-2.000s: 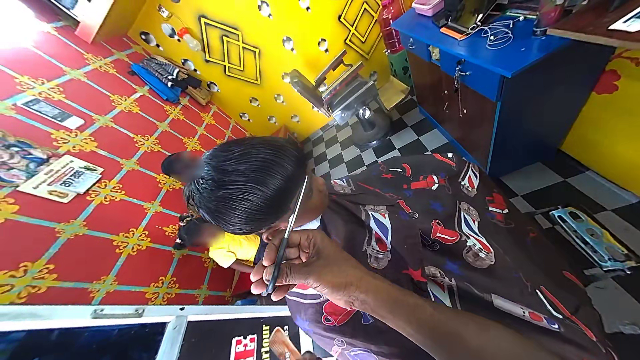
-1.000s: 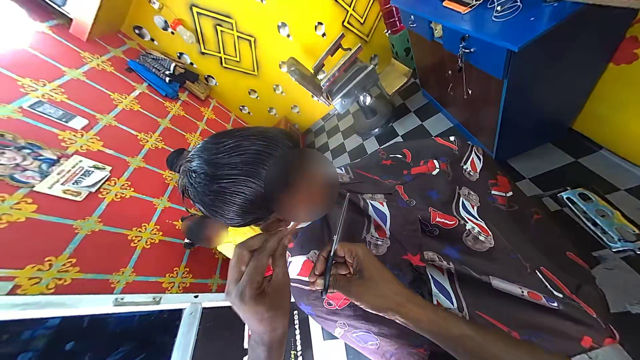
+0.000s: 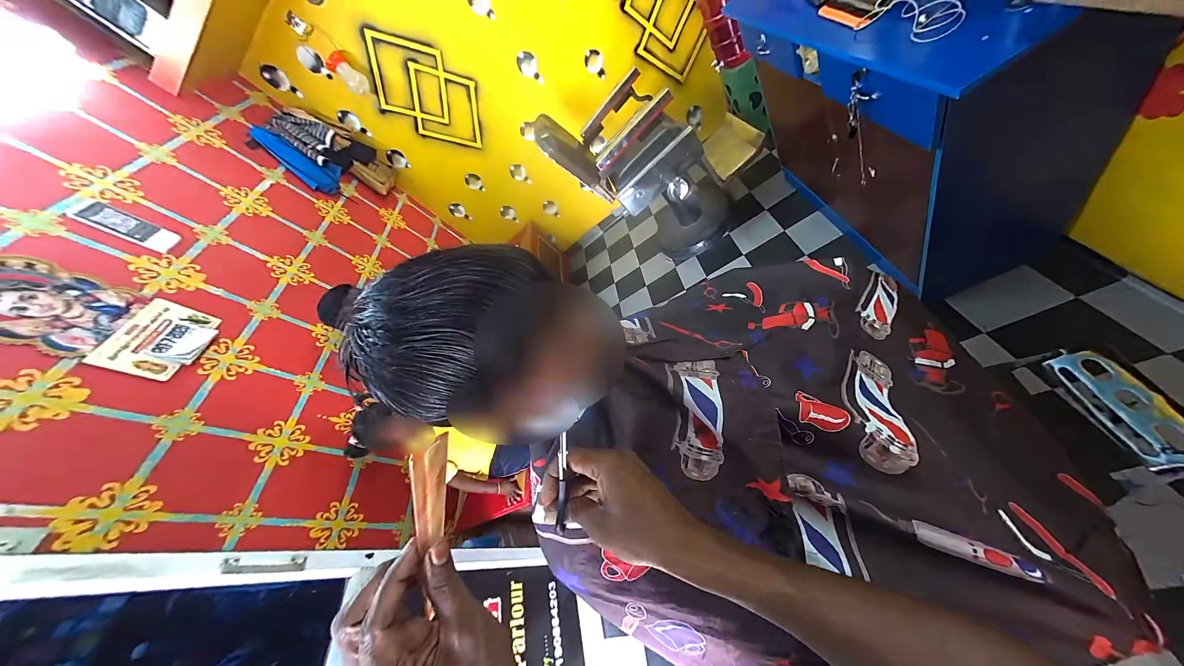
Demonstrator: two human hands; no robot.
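Note:
My left hand (image 3: pixel 416 606), at the bottom left of centre, holds a flat orange-brown strip (image 3: pixel 430 490) upright between thumb and fingers; it may be a comb seen edge-on. My right hand (image 3: pixel 615 504) reaches in from the lower right, closed on a slim tool (image 3: pixel 562 481) with a black handle and a thin silvery metal end. Above both hands is the head of a seated person with sleek black hair (image 3: pixel 416 324). The tool's tip is close below the blurred face; contact cannot be told. A dark barber's cape (image 3: pixel 758 398) with printed barber poles covers the person's body.
A second person in a yellow top (image 3: pixel 470 455) is behind the head. Farther back stand a barber's chair (image 3: pixel 647 148) and a blue desk (image 3: pixel 934 111) with keys hanging from a drawer. A blue patterned object (image 3: pixel 1124 402) lies on the checkered floor at right.
My left hand has moved down and left from beside the person's chin, and the orange-brown strip now shows in it. My right hand, first beside the hair with the slim tool, is now below the face.

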